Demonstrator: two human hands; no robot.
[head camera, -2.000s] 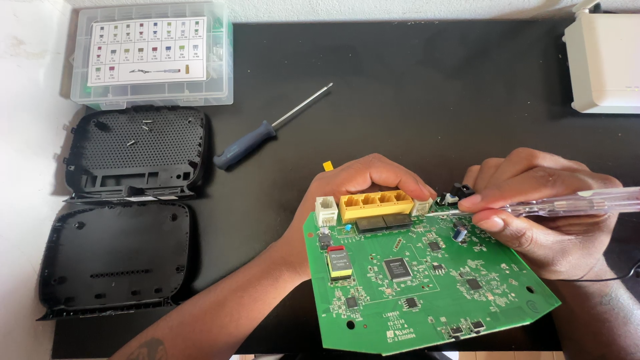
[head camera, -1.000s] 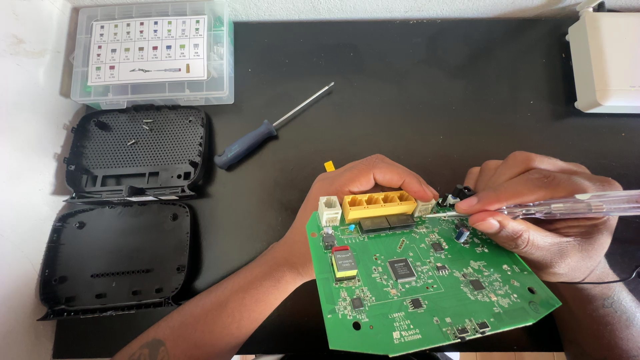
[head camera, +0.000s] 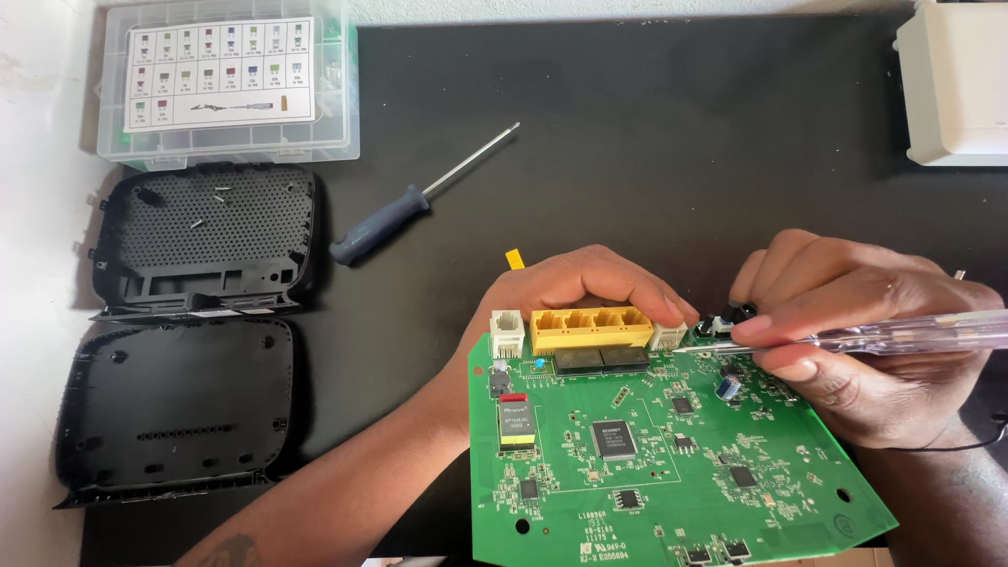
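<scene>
My left hand (head camera: 583, 279) holds a green circuit board (head camera: 583, 504) by its back edge, the fingers behind a yellow block of ports (head camera: 591, 331). A white socket (head camera: 507, 332) sits left of that block, and a smaller white connector (head camera: 668, 337) to its right, beside my fingertips. My right hand (head camera: 858, 331) grips a test pen with a clear handle (head camera: 921, 332). Its metal tip points left, at the board just below the small white connector; contact cannot be told. A thin black wire (head camera: 957, 447) runs from near my right wrist.
Two black plastic casing halves (head camera: 177, 409) lie at the left, the perforated one (head camera: 213, 228) with several small screws. A dark blue-handled screwdriver (head camera: 382, 224) rests on the black table (head camera: 630, 157). A clear compartment box (head camera: 335, 118) stands at the back left, a white device (head camera: 957, 87) at the back right.
Between the earliest frame and now, the board has shifted slightly to the right and down in my left hand. The pen stays in my right hand, near the small white connector.
</scene>
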